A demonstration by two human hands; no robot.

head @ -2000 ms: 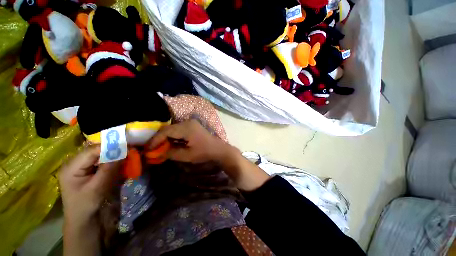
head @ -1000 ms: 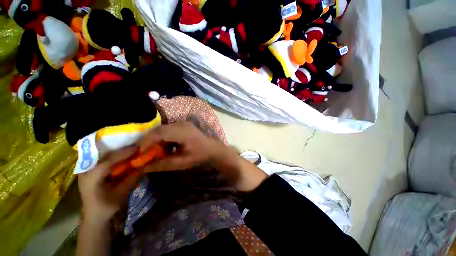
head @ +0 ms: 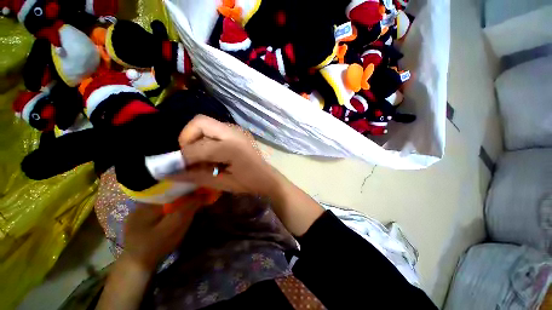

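A plush penguin (head: 136, 142) with a red and white Santa hat (head: 109, 89) lies back-up over my lap, its head pointing away from me. My left hand (head: 154, 227) holds its lower end by the orange feet (head: 209, 195), which are mostly covered by my fingers. My right hand (head: 227, 158) is at the white label (head: 165, 164) on the penguin's lower side, fingers bent. A small shiny thing (head: 216, 171) shows at my right fingers; I cannot tell what it is. The label and fingertips are blurred.
More penguins (head: 75, 54) lie on a yellow sheet (head: 36, 212) at the left. A white woven sack (head: 302, 118) full of penguins stands open at the upper right. Stacked grey sacks (head: 520, 194) line the right edge. White cloth or sacking (head: 375, 233) lies beside my right arm.
The penguin has turned a little, and a black flipper now extends left. My right hand has moved up from the feet to the label. My left hand has moved right and lower.
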